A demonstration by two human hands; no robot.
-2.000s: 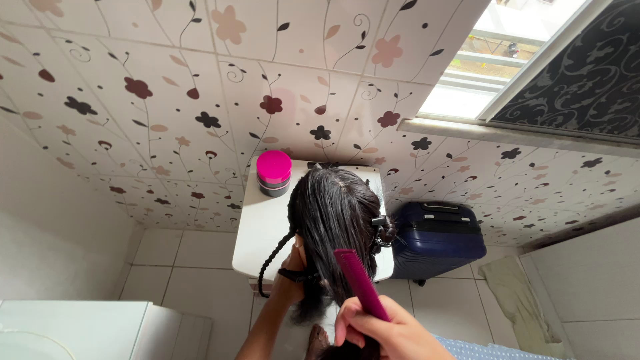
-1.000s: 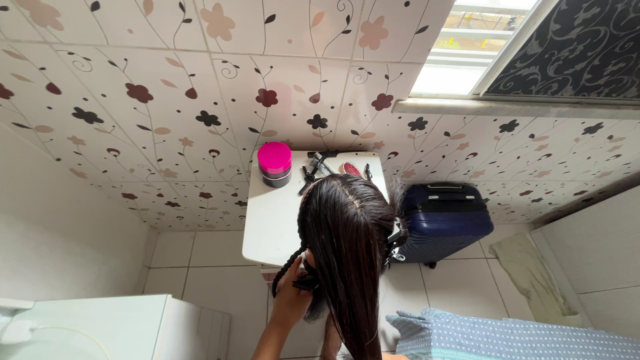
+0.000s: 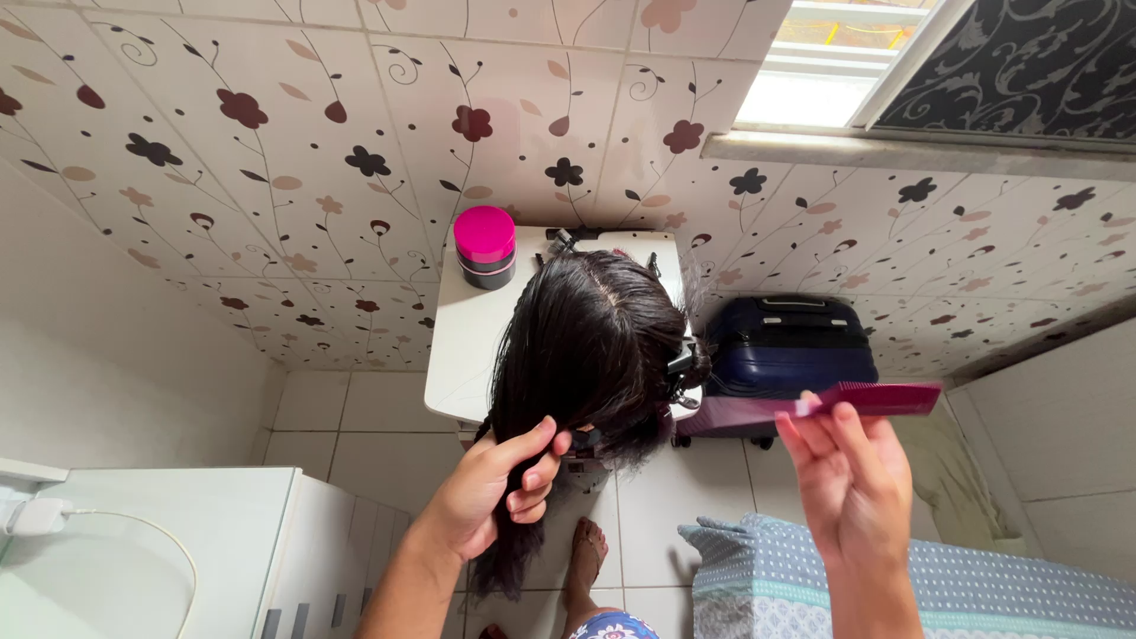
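Observation:
A person's head with long dark hair (image 3: 586, 328) is at the middle of the head view, seen from above, with a parting along the crown. My left hand (image 3: 501, 479) grips a gathered length of the hair low on the left side. My right hand (image 3: 848, 479), raised at the right and apart from the hair, holds a magenta comb (image 3: 883, 399) between thumb and fingers. A dark hair clip (image 3: 682, 358) sits on the right side of the head, beside bunched hair. The braid seen earlier is mostly hidden behind my left hand and the loose hair.
A white table (image 3: 466, 355) stands against the flowered tile wall, bearing a jar with a pink lid (image 3: 485, 235) and clips. A dark blue suitcase (image 3: 790, 351) is to its right. Patterned bedding (image 3: 852, 568) lies lower right, a white cabinet (image 3: 151, 541) lower left.
My right hand with the comb has moved away from the hair, up to the right. The hair that hung over the front is now drawn to the left in my left hand.

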